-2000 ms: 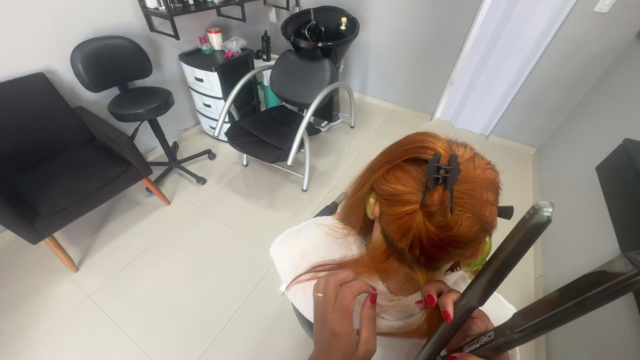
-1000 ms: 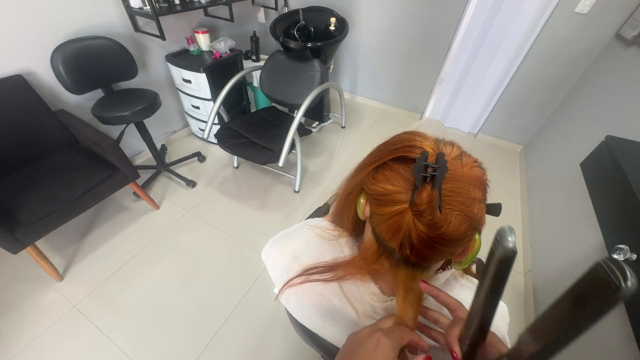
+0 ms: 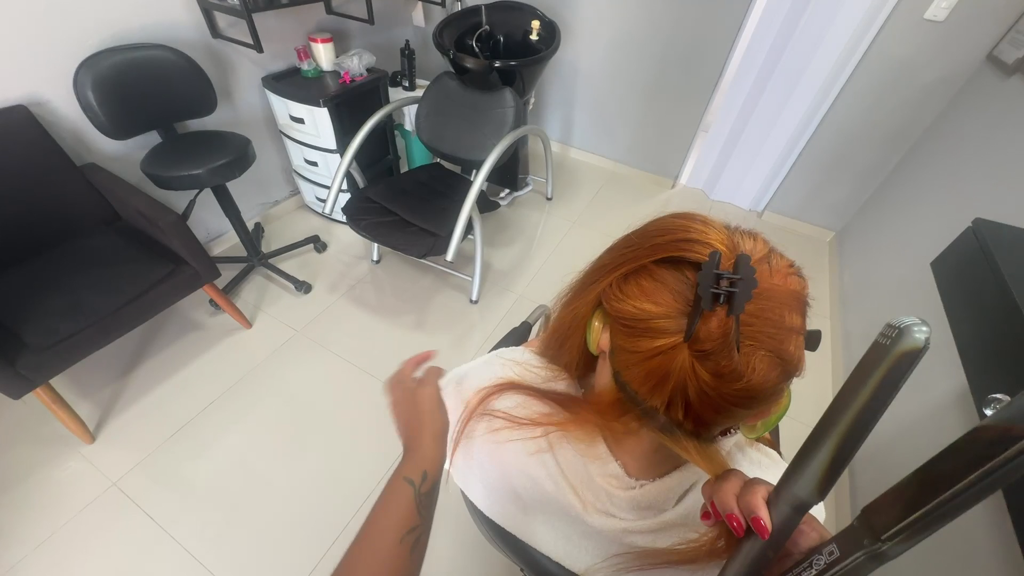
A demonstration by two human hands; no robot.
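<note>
A seated person has red hair [image 3: 640, 288] pinned up by a black claw clip [image 3: 724, 290], green ear covers [image 3: 595, 330] and a white towel [image 3: 552, 472] over the shoulders. My left hand [image 3: 418, 404] is raised beside the towel at the person's left-side shoulder in view, fingers partly bent, with nothing seen in it. Near the nape, my right hand [image 3: 740, 504] pinches a strand of the hair and also has a dark hair straightener [image 3: 840, 424], its two arms spread apart. The palm and the straightener's grip are partly hidden.
Behind stand a black salon chair [image 3: 468, 120], a wash basin [image 3: 496, 36], a drawer unit [image 3: 308, 120], a wheeled stool [image 3: 200, 160] and a dark armchair [image 3: 104, 264]. A black wall-mounted piece of furniture [image 3: 984, 296] is at the right.
My left hand has moved left, away from the strand at the nape, where both hands were together a second ago. The right hand stays near the nape with the straightener.
</note>
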